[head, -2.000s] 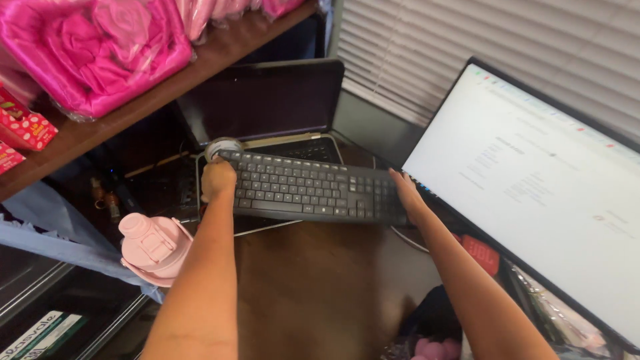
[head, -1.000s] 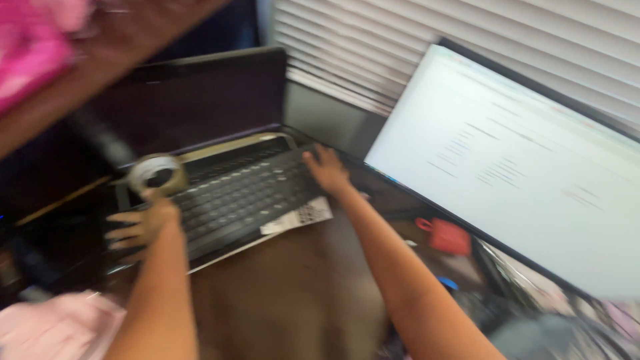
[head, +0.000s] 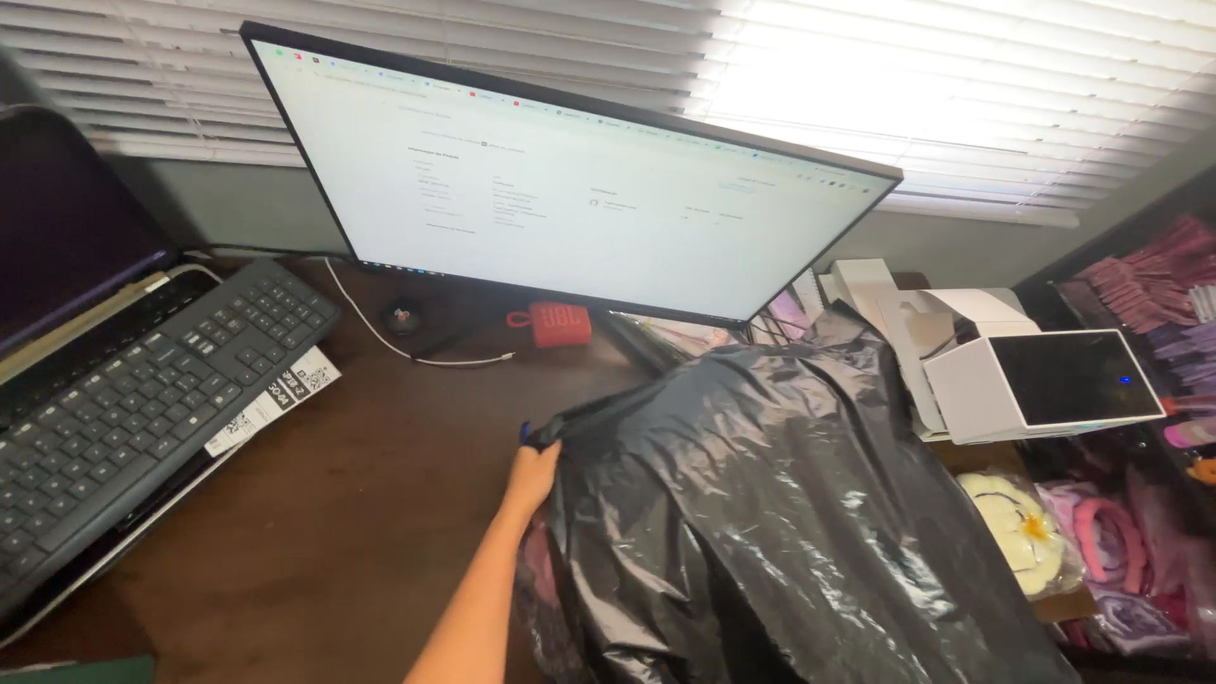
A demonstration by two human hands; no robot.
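Note:
My left hand grips the upper left edge of a big black plastic bag, its fingers closed on the film. The bag spreads from the middle of the view down to the bottom right. Something pinkish in clear plastic shows just below this hand, at the bag's left side. A bit of blue sticks up by the fingertips. My right hand is not visible. At the far left a black keyboard lies tilted across an open laptop, with a printed label sheet partly under it.
A large monitor stands behind the brown desk. In front of it are a red JBL speaker, a small black round object and a white cable. A white device with a dark screen and wrapped goods are at the right.
Both hands have left the keyboard, which they held two seconds ago and which now rests on the laptop. My left hand has taken hold of the black bag. The view has swung right.

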